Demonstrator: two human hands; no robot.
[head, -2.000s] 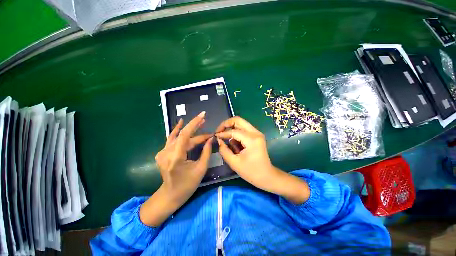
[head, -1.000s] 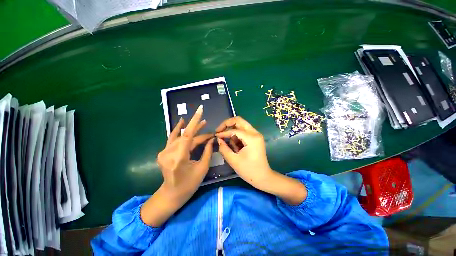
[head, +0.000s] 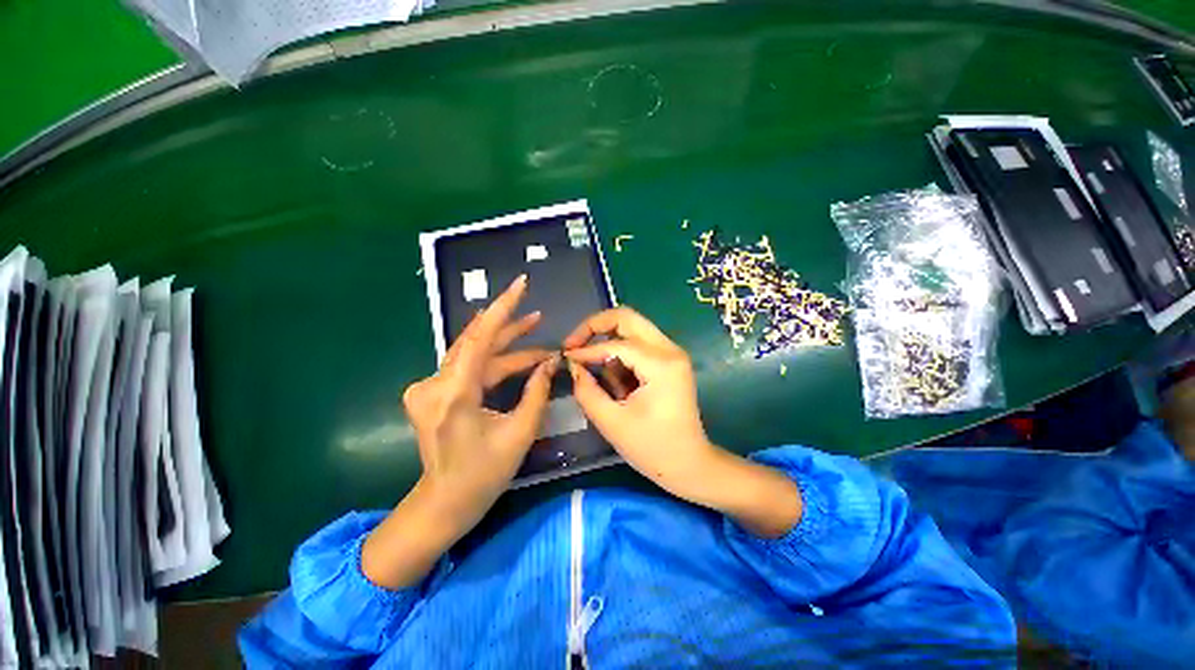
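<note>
A flat black tablet back cover [head: 539,278] with white patches lies on a slightly larger white sheet in front of me. My left hand [head: 474,403] and my right hand [head: 642,394] meet above its middle, thumbs and index fingertips pinched together. A tiny dark part [head: 564,353] shows between the fingertips; its shape is too small to tell, but it looks like a small flex part. No tweezers can be made out. A loose pile of small gold and black flex parts [head: 764,296] lies right of the cover.
A clear plastic bag [head: 921,304] with small parts lies right of the pile. Stacked black covers [head: 1043,216] lie beyond it. Layered covers and white sheets [head: 98,452] stand at the left. A person's blue sleeve [head: 1048,537] is at the lower right. Papers [head: 282,29] hang at the back.
A person in blue has come in at the lower right, where the red basket showed. My left hand has shifted slightly, its raised fingers bending. Faint circles on the green surface have moved right.
</note>
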